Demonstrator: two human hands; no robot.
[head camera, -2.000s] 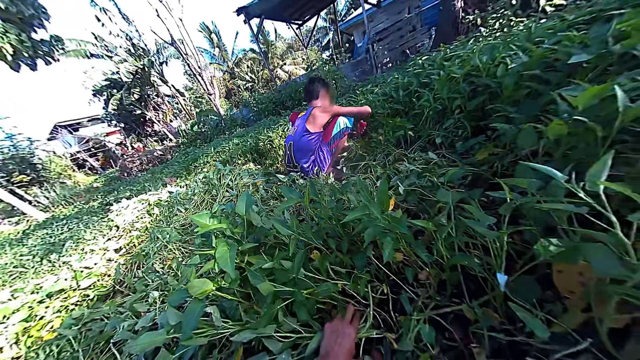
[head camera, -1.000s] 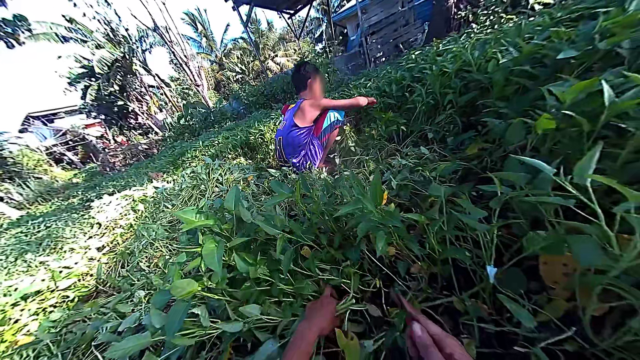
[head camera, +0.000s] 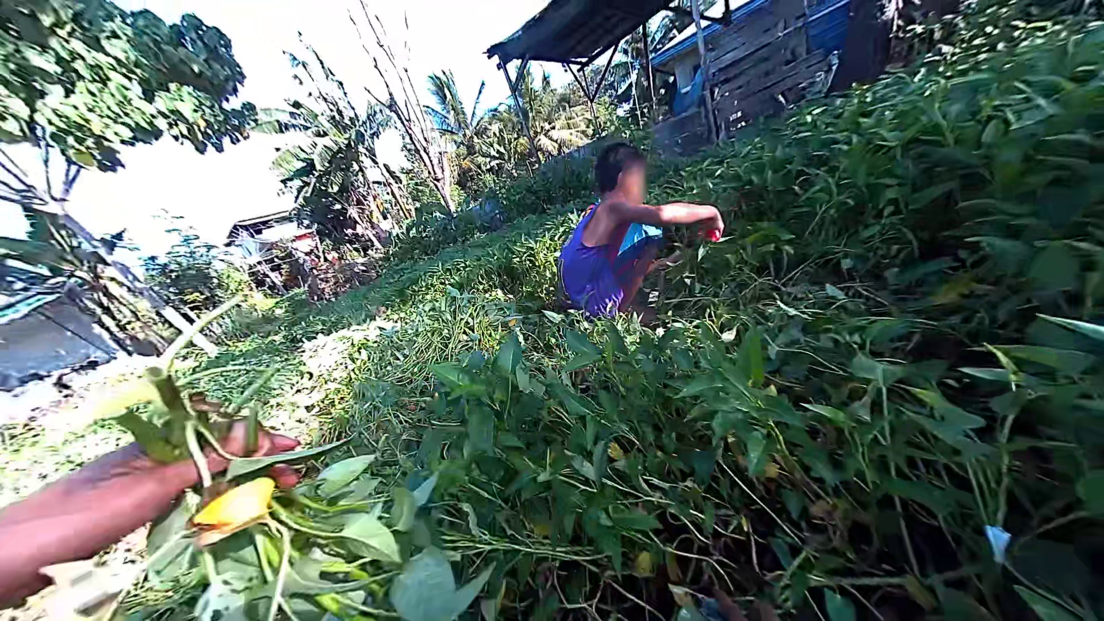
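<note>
My left hand (head camera: 237, 453) is at the lower left, closed around a bunch of leafy green stems (head camera: 345, 552). The cut stem ends stick up above the fist, and the leaves hang below and to its right. A yellow leaf (head camera: 233, 509) lies against the bunch just under my fingers. My right hand is out of the frame. Low, dense leafy vines (head camera: 638, 448) cover the ground to the right of the held bunch.
A person in a purple sleeveless top (head camera: 591, 263) squats among the vines ahead, one arm stretched to the right. Behind stand a roofed open shed (head camera: 578, 34), a wooden plank wall (head camera: 768, 73) and palms. The overgrown ground slopes up to the right. A small white scrap (head camera: 998, 542) lies at lower right.
My left hand, earlier low among the vines, is now raised at the left with a bunch of stems. My right hand, visible one second ago, has left the view.
</note>
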